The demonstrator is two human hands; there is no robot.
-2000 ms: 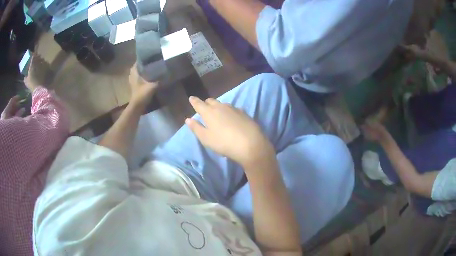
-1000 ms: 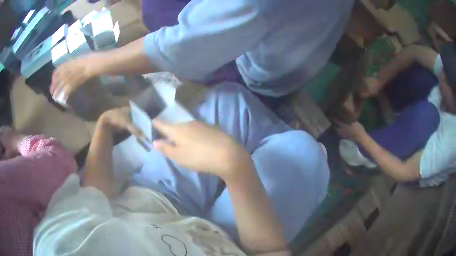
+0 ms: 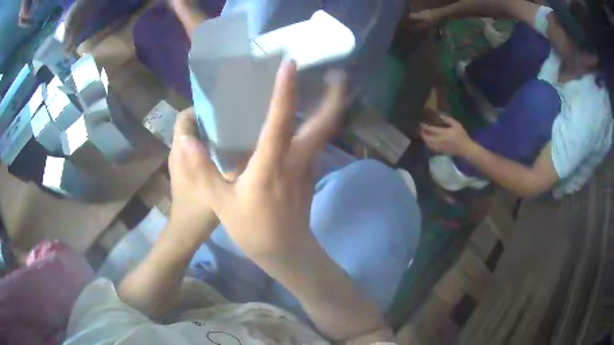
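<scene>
A grey-blue carton (image 3: 235,101) is raised close in front of me, its white end flap (image 3: 313,40) sticking out to the upper right. My left hand (image 3: 185,158) holds its lower left side. My right hand (image 3: 269,175) is around its lower part, thumb at the left, index finger raised over the front near the flap and another finger spread to the right, blurred. The carton's inside does not show. A group of open cartons (image 3: 64,111) with spread flaps stands on the brown work surface (image 3: 40,212) at the left.
A printed white sheet (image 3: 160,121) lies beyond my left hand. A person in light blue sits just beyond the carton. Another person (image 3: 538,141) sits at the right over the green floor. A pink checked sleeve (image 3: 50,283) is at the lower left. Layered sheets (image 3: 552,269) are at the lower right.
Both my hands have lifted the carton from my lap towards the camera. The light blue person's arm no longer reaches across the cartons. The view has shifted.
</scene>
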